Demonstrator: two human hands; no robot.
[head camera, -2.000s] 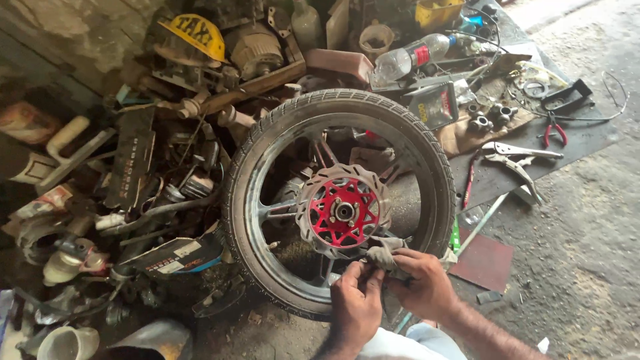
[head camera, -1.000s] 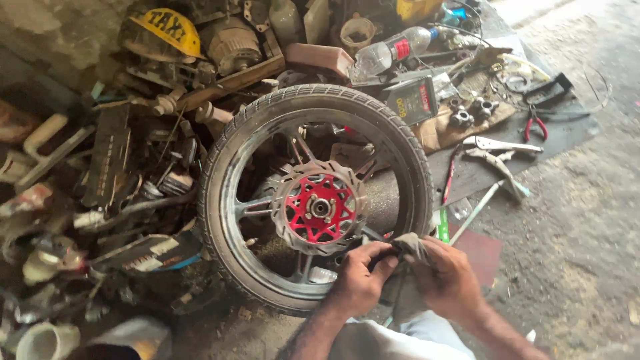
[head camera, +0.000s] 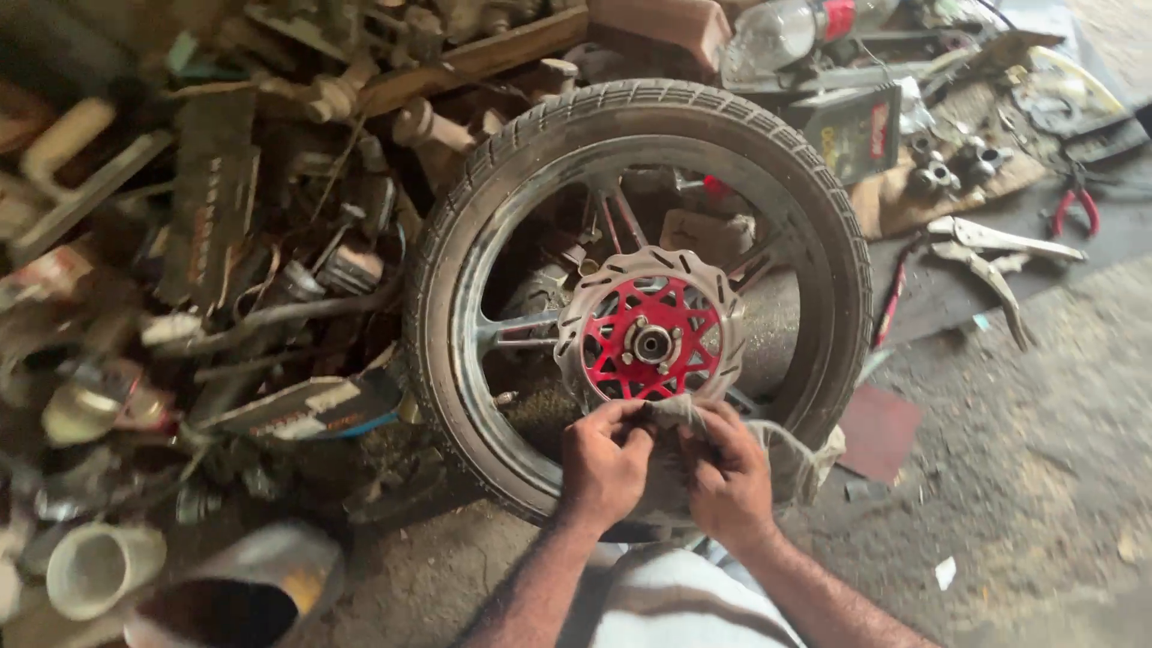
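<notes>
A motorcycle wheel with its tyre (head camera: 450, 211) stands tilted in front of me, bearing a silver brake disc (head camera: 573, 337) with a red centre (head camera: 621, 315). Just below the disc, my left hand (head camera: 605, 463) pinches one side of a grey cloth rag (head camera: 675, 409) between thumb and fingers. The other side of the rag is held in my right hand (head camera: 731, 472), a short way to the right. A loose pale end of cloth (head camera: 814, 463) hangs right of my right hand, over the tyre's lower edge. Some fingertips are hidden by the rag.
Piled motor parts and boxes (head camera: 211, 198) crowd the left side. Locking pliers (head camera: 990, 247), red-handled pliers (head camera: 1075, 211) and metal fittings (head camera: 936, 175) lie at the right. A plastic bottle (head camera: 778, 40) and a brick-like block (head camera: 661, 31) sit behind the wheel. A white plastic cup (head camera: 103, 567) is at lower left.
Both hands have moved left relative to the wheel, from its lower right rim to just below the disc, with the rag still in them. The view has come closer to the wheel.
</notes>
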